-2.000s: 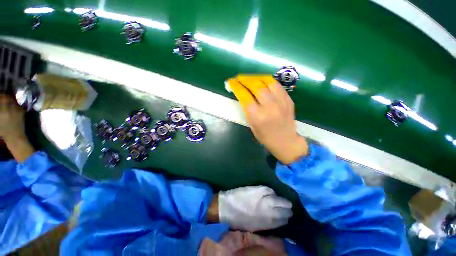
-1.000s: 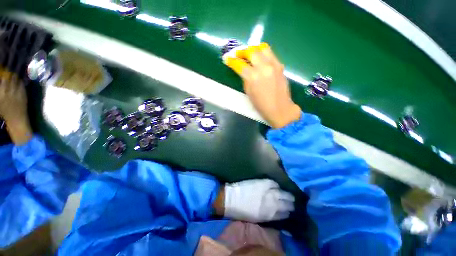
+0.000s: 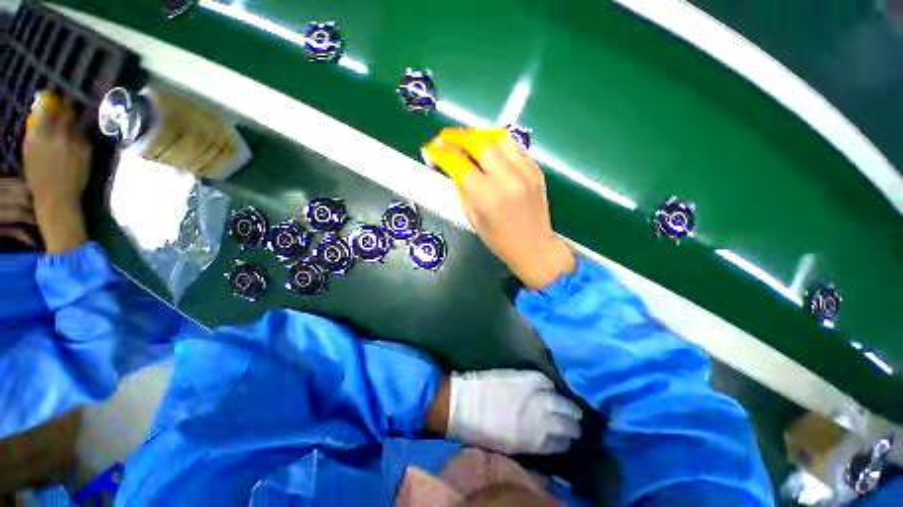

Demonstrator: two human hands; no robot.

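Observation:
My right hand [image 3: 503, 198], with yellow finger cots, is over the near edge of the green conveyor belt [image 3: 634, 129], its fingers pinched on a small white wipe [image 3: 429, 156]. A dark round part [image 3: 519, 136] shows partly behind the fingers; whether they touch cannot be told. Other round parts lie spaced along the belt, one at upper left of the hand [image 3: 417, 90] and one to the right [image 3: 675, 219]. My left hand [image 3: 513, 411], in a white glove, rests on the bench near my body with its fingers curled; nothing shows in it.
Several round parts [image 3: 334, 253] lie clustered on the dark green bench. At left are a labelled bottle [image 3: 193, 134], a clear bag with white contents [image 3: 149, 213], a black tray [image 3: 74, 64] and another person's hand [image 3: 57, 178]. The pale side rail [image 3: 327, 129] separates belt and bench. Another bottle [image 3: 817, 441] stands lower right.
My right hand has come back from the part on the belt towards the rail. The belt parts have moved right and down the view. My left hand has stayed resting.

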